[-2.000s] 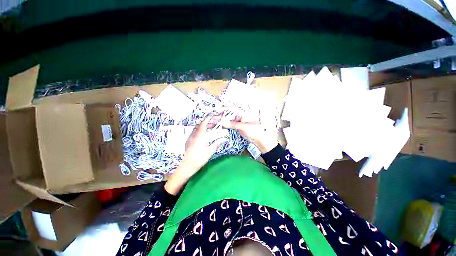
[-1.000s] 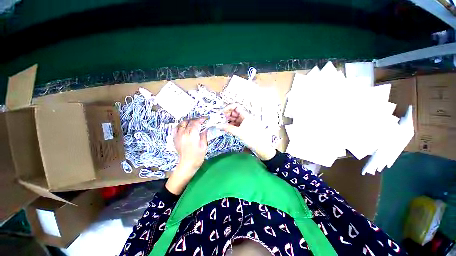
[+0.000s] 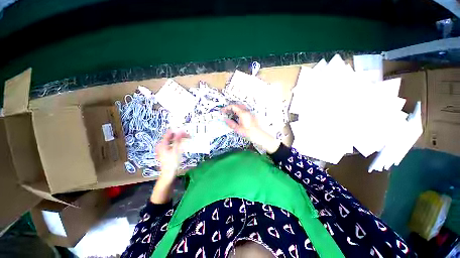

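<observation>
A heap of coiled white-grey cords (image 3: 144, 131) lies on the brown cardboard ledge before the green apron. White leaflets (image 3: 175, 97) lie on the heap, one of them at its upper left. Another white leaflet (image 3: 199, 143) lies between my hands, washed out by glare. My left hand (image 3: 170, 150) is over the lower left of the heap, blurred, its fingers apart with nothing seen in them. My right hand (image 3: 243, 122) is over the middle of the heap with fingers bent; whether it pinches a cord is unclear.
A fanned stack of white sheets (image 3: 335, 111) lies to the right. An open brown carton (image 3: 63, 148) with a small white label stands at the left. The green conveyor belt (image 3: 202, 43) runs beyond the ledge. A yellow item (image 3: 429, 214) is at the lower right.
My hands were together over the cords and are now apart. My left hand has moved left and down, with its fingers spread. My right hand has stayed near the middle.
</observation>
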